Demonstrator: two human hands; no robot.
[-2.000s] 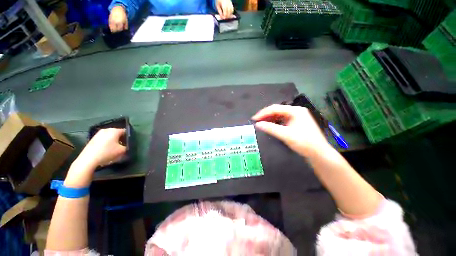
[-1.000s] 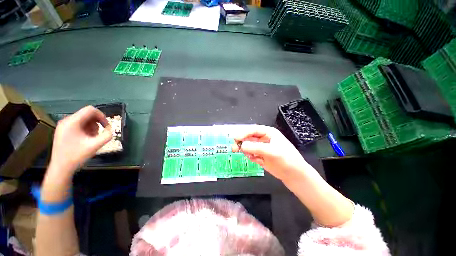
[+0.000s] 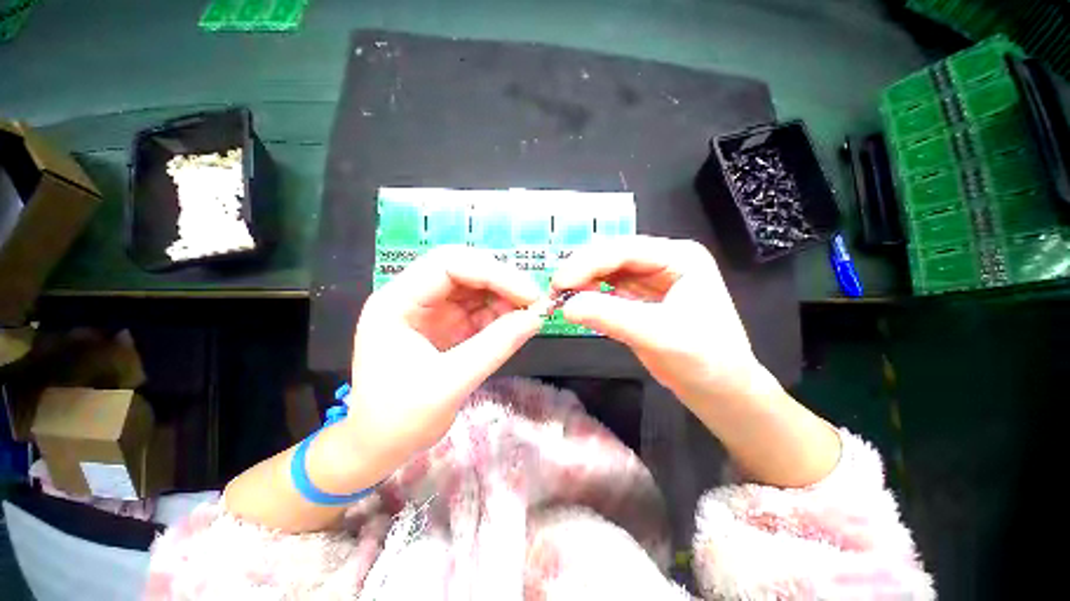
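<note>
Both hands meet fingertip to fingertip above the lower part of the green PCB panels, which lie side by side on the black work mat. My right hand pinches a tiny dark leaded component between thumb and index finger. My left hand has its thumb and index fingertips closed right beside it. A spacer between these fingertips is too small to make out. The hands cover the lower middle of the panels.
The left parts bin holds cream-white pieces. The right parts bin holds dark components, with a blue marker beside it. Stacked PCB panels stand at the far right. Cardboard boxes are at lower left.
My left hand has moved from the left parts bin to the middle, over the panels. My right hand went from near the right bin to the panels and now meets it. The view has tilted down.
</note>
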